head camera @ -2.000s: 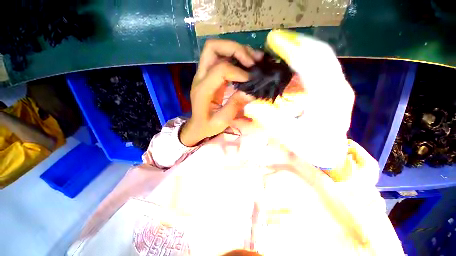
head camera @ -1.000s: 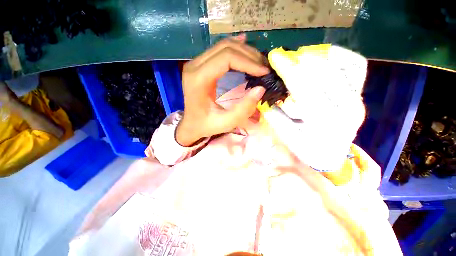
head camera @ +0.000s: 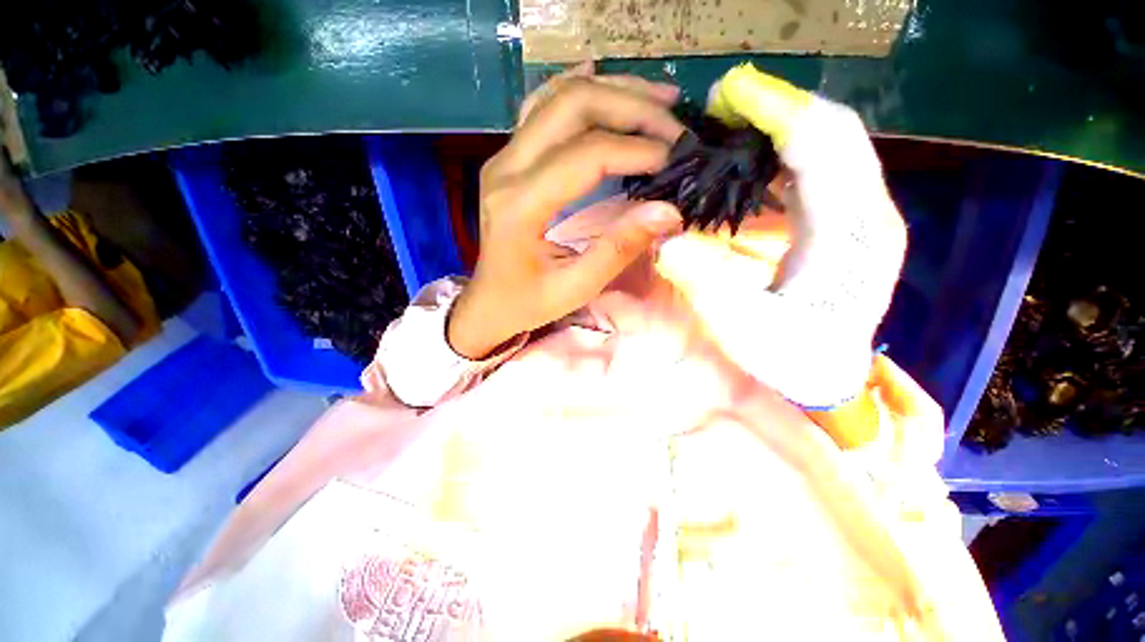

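Observation:
A black clump with pointed petals, like a flower head (head camera: pixel 718 178), is held between my two hands in front of the bench edge. My left hand (head camera: pixel 559 207) is bare and grips the clump's left side with fingers above and thumb below. My right hand (head camera: pixel 816 238) wears a white glove with yellow fingertips. Its yellow finger rests on the clump's upper right, and its lower fingers are overexposed. The clump's underside is hidden. I cannot tell whether the gloved hand holds anything else.
A green bench (head camera: pixel 389 75) has a stained cardboard mat (head camera: pixel 716 28) and a dark pile (head camera: pixel 138 44) at far left. Blue crates hold black pieces (head camera: pixel 320 251) at left and brown pieces (head camera: pixel 1067 364) at right. A person's arm and yellow clothing (head camera: pixel 69 295) show at left.
The clump shows more fully and has shifted slightly right. My right hand's upper yellow finger has lifted and spread from the lower ones. The person at left has moved their arm.

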